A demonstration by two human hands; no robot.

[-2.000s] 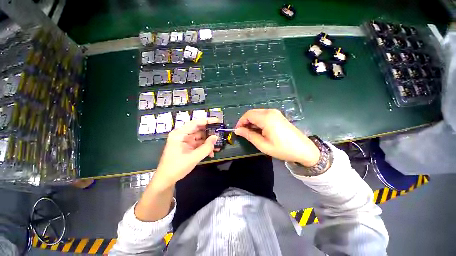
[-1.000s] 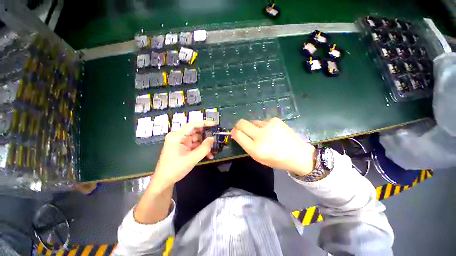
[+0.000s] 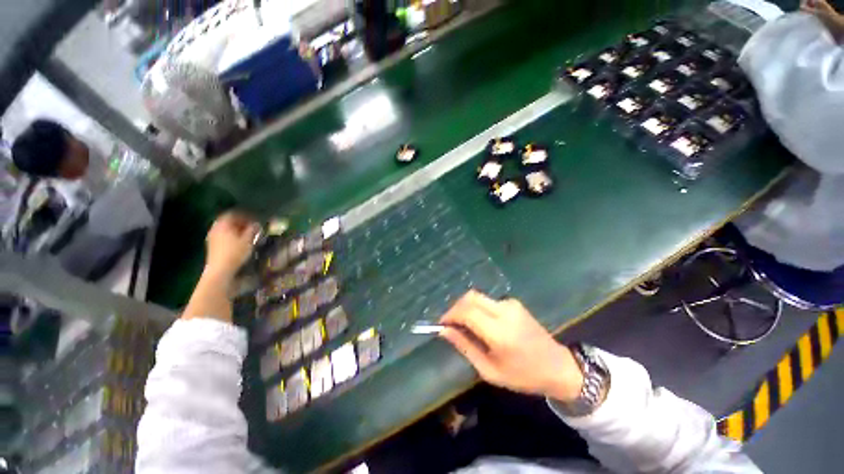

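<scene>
My left hand [image 3: 231, 243] is stretched out at the far left, beyond the parts tray, slightly blurred. A small pale yellowish piece [image 3: 277, 226] lies just right of its fingertips; whether the fingers hold anything cannot be told. My right hand [image 3: 504, 343] is over the near edge of the clear tray [image 3: 416, 250], holding thin silver tweezers [image 3: 428, 327] that point left. Silver-grey battery-like squares [image 3: 320, 376] with yellow edges fill the tray's left side in rows. Several black housings [image 3: 505, 191] with pale centres lie in a cluster right of the tray.
A single black unit [image 3: 406, 154] lies on the green belt beyond the pale metal strip [image 3: 463, 153]. A tray of black housings [image 3: 689, 167] is at the upper right beside a neighbour's sleeve [image 3: 800, 83]. Stacked clear trays [image 3: 74, 389] stand at lower left. Another person [image 3: 55, 153] is at upper left.
The view has turned and tilted up. My left hand has left the black housing between my hands and reached far forward left. That housing no longer shows there. My right hand still has the tweezers.
</scene>
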